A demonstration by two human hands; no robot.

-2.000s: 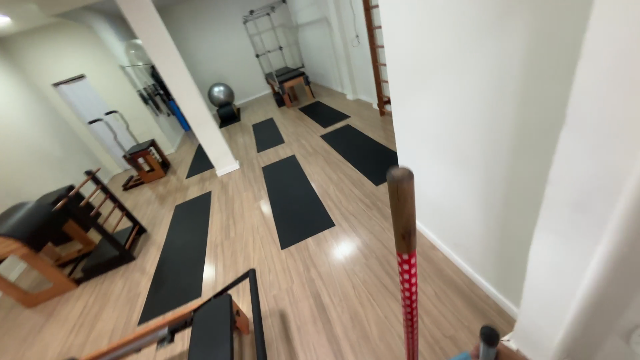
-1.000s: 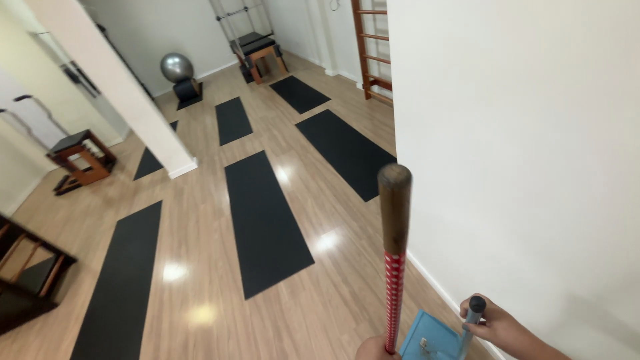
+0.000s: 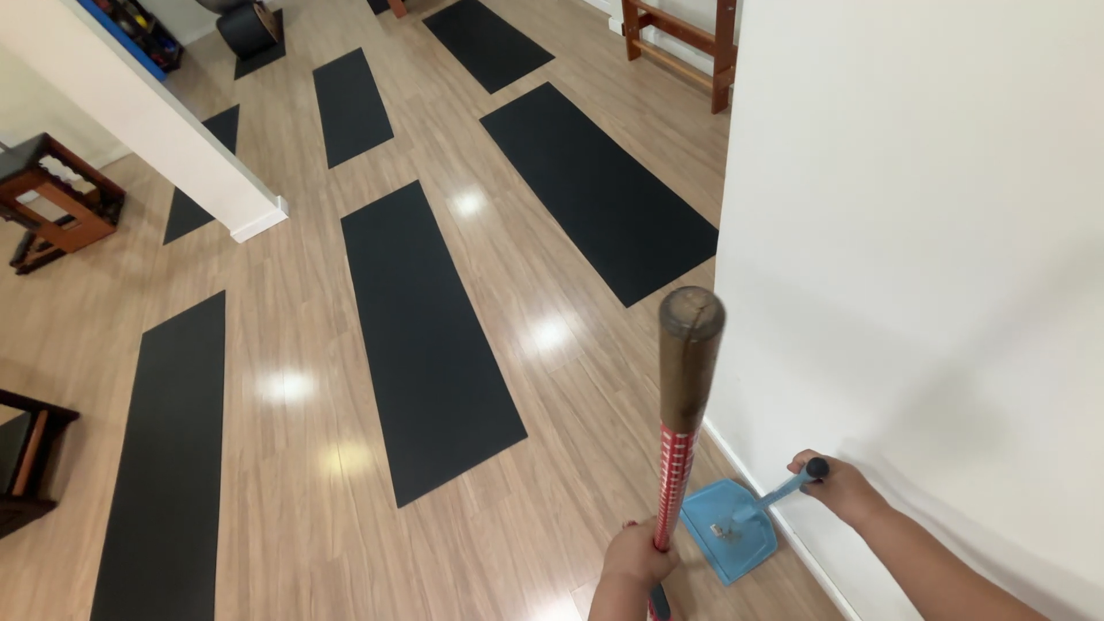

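Note:
My left hand (image 3: 636, 556) grips a long wooden handle (image 3: 679, 466) with a red patterned cover and a bare brown end that points up toward the camera. Below that hand a small dark and red part of the tool shows at the bottom edge. To the right, my right hand (image 3: 832, 487) is closed around the black-tipped blue handle of a dustpan (image 3: 755, 556). The dustpan is low by the floor, beside the skirting of the white wall, with some small debris (image 3: 718, 530) in its pan.
Several black mats (image 3: 431, 345) lie on the wood floor. A white pillar (image 3: 172, 121) rises at the left, near wooden exercise furniture (image 3: 69, 207). The white wall (image 3: 906, 216) fills the right side. Wooden wall bars (image 3: 720, 56) stand at the top right.
The view has tilted down. Both hands, out of view or barely showing two seconds ago, are now plainly seen, with more of the dustpan showing.

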